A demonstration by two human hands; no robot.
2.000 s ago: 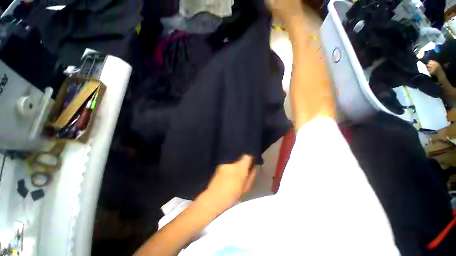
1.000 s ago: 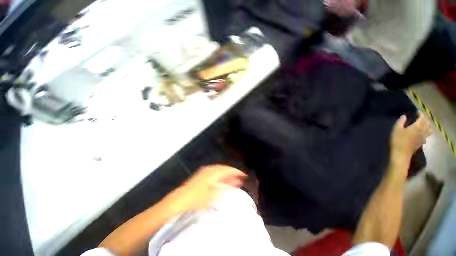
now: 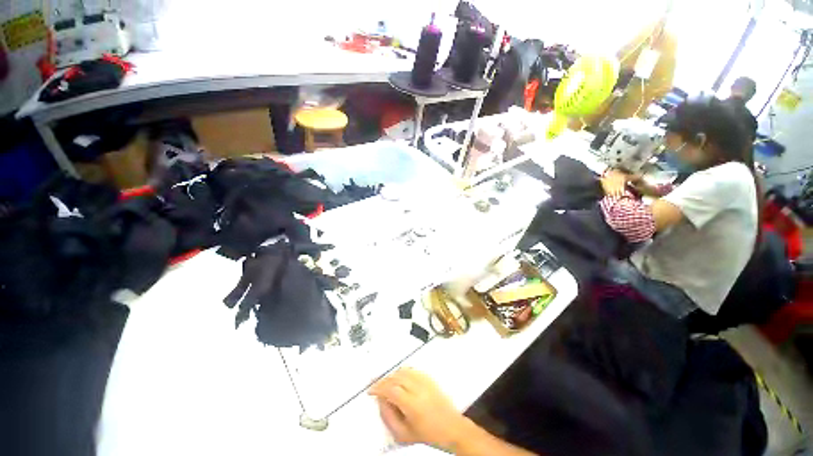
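Observation:
My right hand [image 3: 417, 411] is low in the middle, over the white table [image 3: 205, 392] near its front edge. Its fingers are loosely bent and apart, with no cloth seen in them. My left hand is not in view. A small heap of black cloth pieces [image 3: 290, 298] lies on the table, left of the middle. Two small black scraps [image 3: 417, 331] lie beyond my hand, beside yellow-handled scissors [image 3: 447, 313]. The middle of the table is washed out by glare, so machine parts there cannot be made out.
An open cardboard box [image 3: 515, 301] of small tools stands right of the scissors. Dark cloth [image 3: 615, 374] fills the lower right beside the table. More black cloth [image 3: 98, 240] is heaped at left. A coworker [image 3: 704, 214] sits at another machine [image 3: 631, 144]. Thread cones [image 3: 428, 55] stand behind.
The view has swung left and up, from the dark cloth to the table and workshop. My right hand has left the dark cloth and is over the table. My left hand has gone out of view.

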